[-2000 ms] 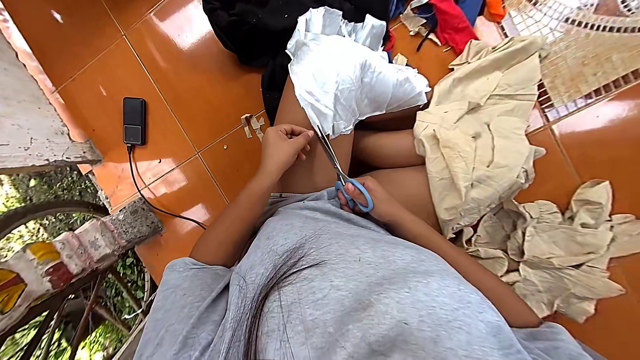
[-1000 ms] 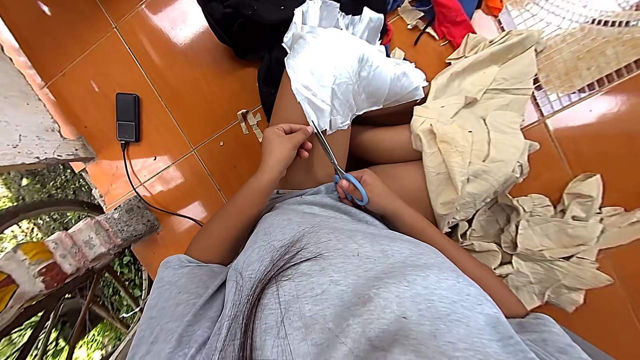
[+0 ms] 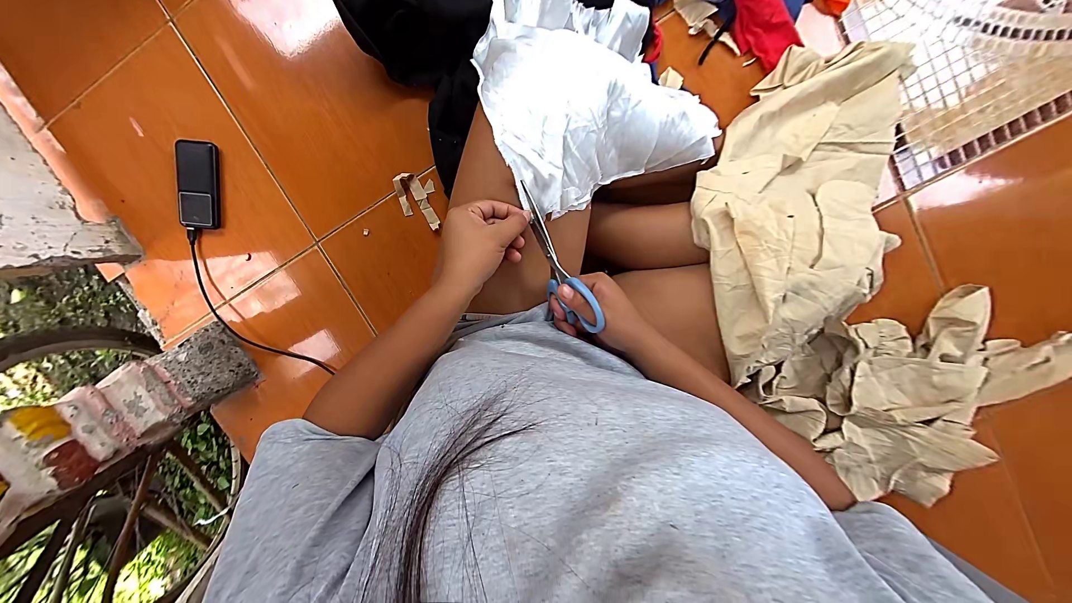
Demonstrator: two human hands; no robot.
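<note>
My right hand (image 3: 599, 314) grips the light-blue handles of a pair of scissors (image 3: 544, 239), whose blades point up and away from me. White fabric (image 3: 586, 109) lies over my thigh, and the blade tips touch or overlap its lower corner. Beside the blades, my left hand (image 3: 481, 243) has its thumb and forefinger pinched together near the fabric's edge; whether a thread or scrap is between them is too small to tell. Beige cloth (image 3: 787, 218) drapes over my other leg.
More crumpled beige cloth (image 3: 904, 394) lies on the tiles at right. Black fabric (image 3: 410, 42) and red cloth (image 3: 766, 33) lie ahead. Small beige scraps (image 3: 416, 199) are left of my leg. A black power bank (image 3: 198, 184) with a cable (image 3: 243, 335) rests at left.
</note>
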